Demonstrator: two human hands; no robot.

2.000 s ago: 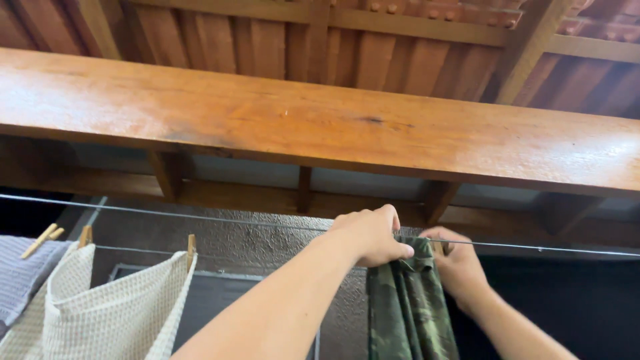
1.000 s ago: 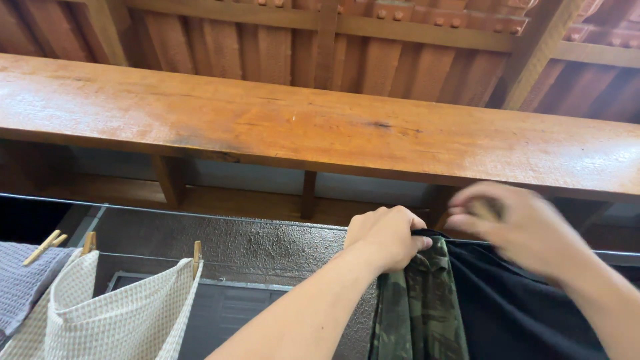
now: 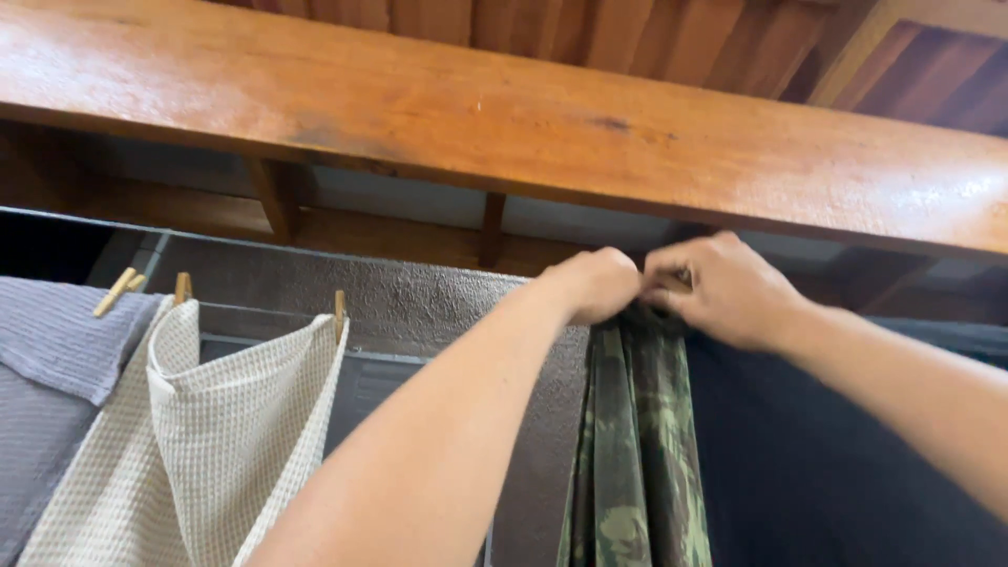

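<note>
A green camouflage cloth (image 3: 646,441) hangs in folds from the clothesline (image 3: 346,256), right of the middle. My left hand (image 3: 594,283) is closed on its top edge at the line. Close against it on the right, my right hand (image 3: 717,291) has its thumb and fingers pinched together at the top of the cloth; a small light thing, partly hidden, shows between them, and I cannot tell exactly what it is. A dark cloth (image 3: 835,457) hangs directly to the right, behind my right forearm.
On the left hang a cream waffle-weave cloth (image 3: 236,425), held by wooden clothespins (image 3: 339,315), and a grey ribbed cloth (image 3: 71,331) with another clothespin (image 3: 116,293). A varnished wooden beam (image 3: 504,118) crosses above the line, under roof tiles. A dark textured wall stands behind.
My right hand, raised to the right of the camouflage cloth a second ago, has come back against my left hand at the cloth's top. My left hand has stayed there.
</note>
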